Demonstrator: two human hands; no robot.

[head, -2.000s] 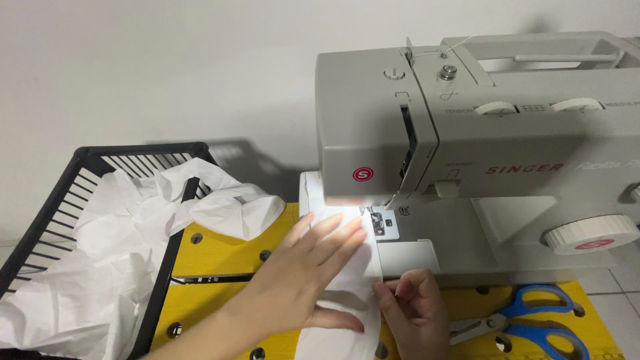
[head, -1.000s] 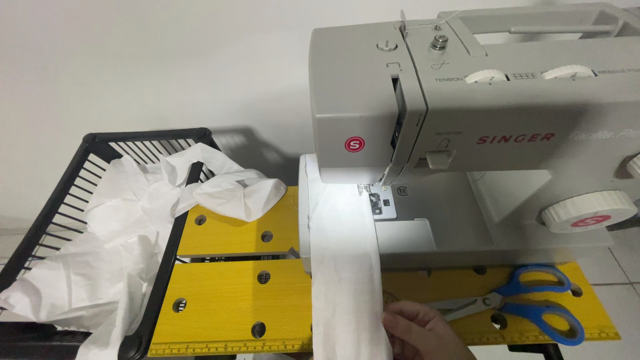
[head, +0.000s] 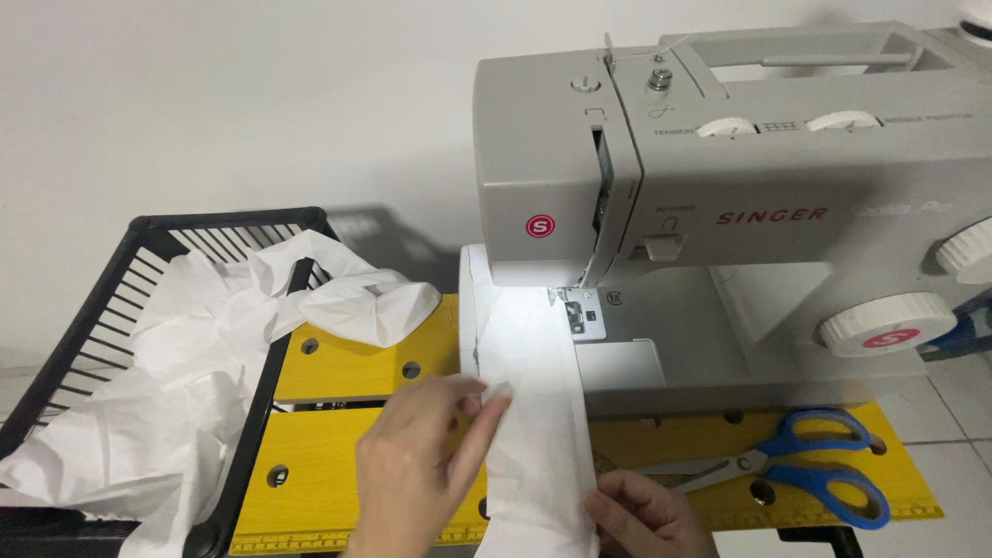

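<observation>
A strip of white fabric (head: 535,449) runs from under the lit needle area of a grey Singer sewing machine (head: 744,194) down over the front edge of the yellow worktop. At the strip's left edge is my left hand (head: 426,457), thumb and forefinger close together over the cloth; whether they pinch it is unclear. My right hand (head: 647,515) pinches the strip's right edge lower down. The presser foot (head: 556,296) is beside the strip's upper right edge, partly hidden by glare.
A black plastic basket (head: 267,418) on the left holds crumpled white fabric (head: 201,333), part of it draped over the rim. Blue-handled scissors (head: 748,463) lie on the yellow worktop (head: 310,457), right of my right hand. A pale wall stands behind.
My left hand lay flat on the strip two seconds ago, was out of view one second ago, and is back at its left edge. My right hand stays at the right edge.
</observation>
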